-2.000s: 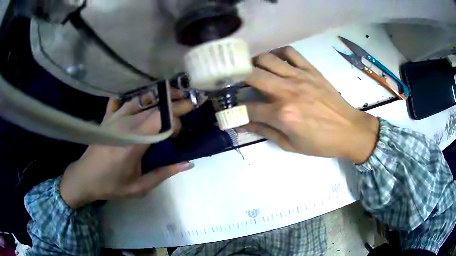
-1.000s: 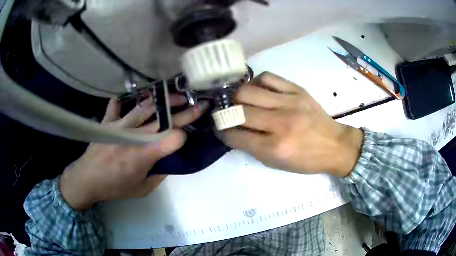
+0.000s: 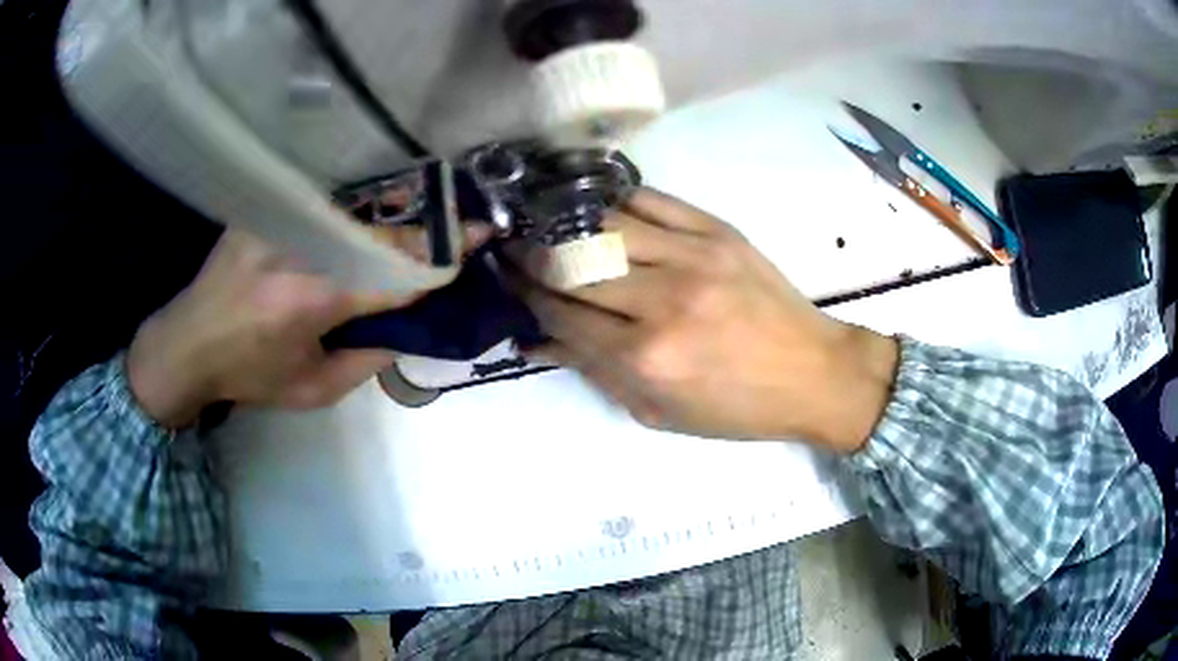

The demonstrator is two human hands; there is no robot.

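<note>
The dark navy garment (image 3: 446, 314) lies under the sewing machine head (image 3: 762, 45), between my hands. My left hand (image 3: 265, 316) is bare and grips the cloth's left part, fingers partly hidden behind the machine's pale curved guard. My right hand (image 3: 698, 316) is bare, its fingers at the cloth's right edge beside the tension knobs (image 3: 588, 260). Its fingertips are partly hidden, so whether they pinch the cloth cannot be told. The presser foot and needle area is hidden behind the machine parts.
Thread snips (image 3: 930, 190) with orange and teal handles lie on the white table (image 3: 517, 478) at the upper right. A black flat rectangle (image 3: 1076, 242), perhaps a phone, touches or nearly touches their handles. A printed ruler follows the table's curved front edge. Dark cloth is at far left.
The cloth's front edge has drawn back towards the machine, showing the slot and a round metal edge in the bed. My left hand has moved left and up. The whole view has shifted slightly.
</note>
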